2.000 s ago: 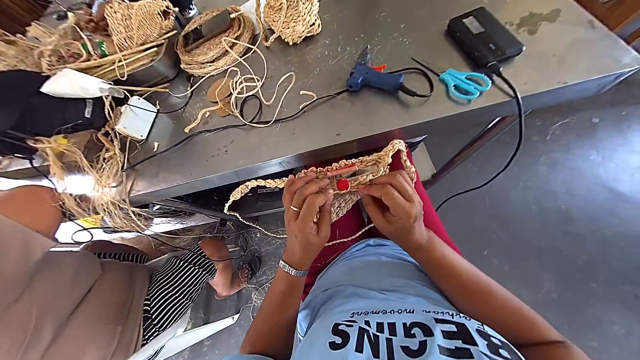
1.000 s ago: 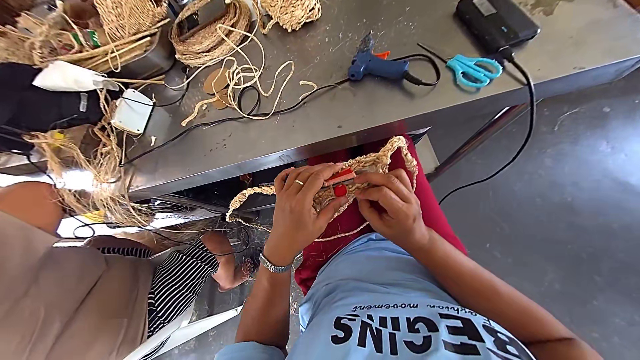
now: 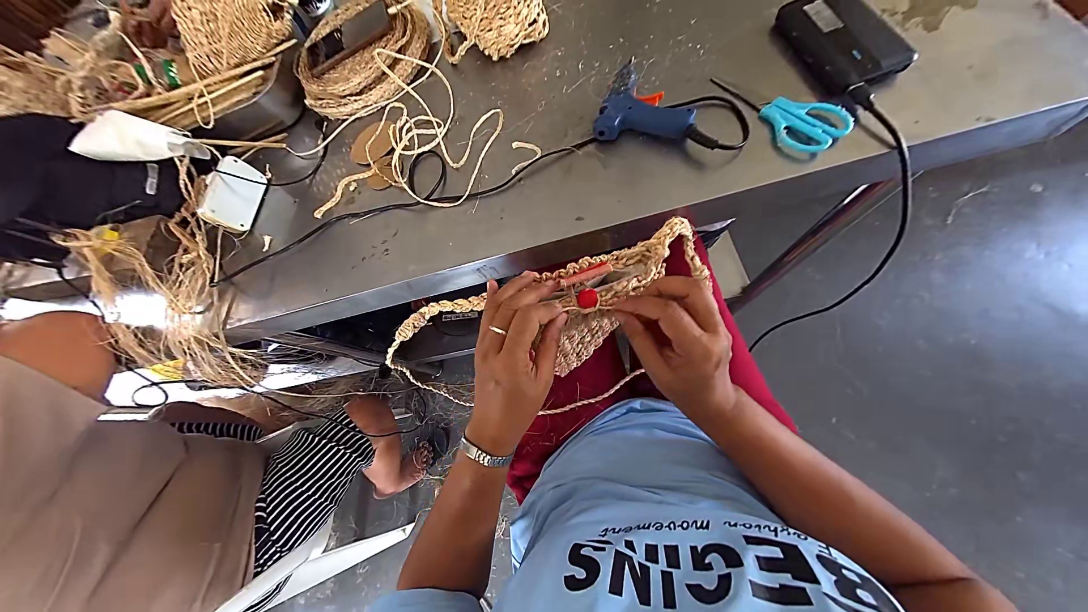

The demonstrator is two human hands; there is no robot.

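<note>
A small bag woven of natural fibre cord lies over my lap, its braided strap looping out to the left and another braided loop rising at the right. My left hand grips the left part of the bag's upper edge. The right part of that edge is pinched between thumb and fingers of my right hand. Between the hands a round red button or bead sits at the edge. Just above it, a flat orange-red piece shows in the opening; what it is I cannot tell.
On the metal table lie a blue glue gun, turquoise-handled scissors, a black box-shaped device with a cable hanging over the edge, a coil of braided cord and loose fibres. Another person is at the left.
Both hands have stayed on the bag's upper edge, with small shifts of the fingers. The orange-red piece and red button remain between them.
</note>
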